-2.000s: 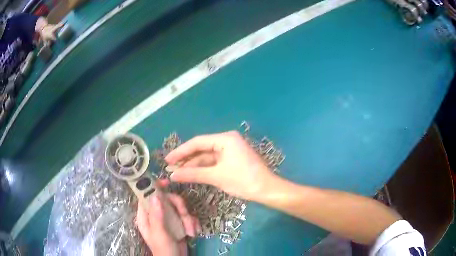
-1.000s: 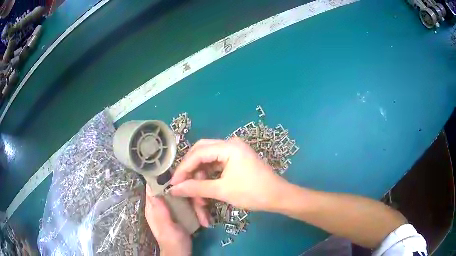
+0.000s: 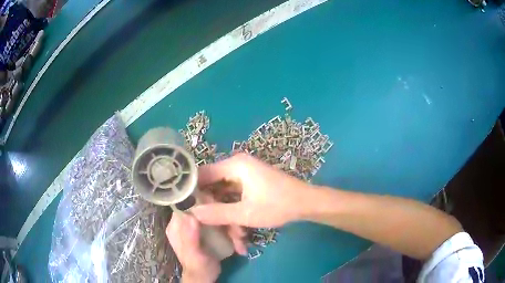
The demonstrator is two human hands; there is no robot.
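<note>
The beige fan body [image 3: 165, 166] is held over the table, its spoked grille facing up toward me. My left hand [image 3: 195, 243] is wrapped around its handle from below. My right hand [image 3: 249, 190] is at the top of the handle, just below the drum, with its fingertips against the handle opening. The fingers partly cover the opening, and I cannot tell whether a clip is between them. Loose U-shaped clips [image 3: 290, 145] lie in a pile on the table behind and under my right hand, with a smaller group to the left.
A clear plastic bag of clips [image 3: 105, 221] bulges at the left. A worn white strip [image 3: 202, 59] separates the blue-green table from the dark green belt [image 3: 119, 50]. Past the belt, a person's dark clothing [image 3: 19, 33] and beige parts show. A brown box [image 3: 476, 204] is at lower right.
My right hand moved from above the clip pile to the fan handle and its fingers now press closer to the opening. The fan body has tilted and shifted slightly right.
</note>
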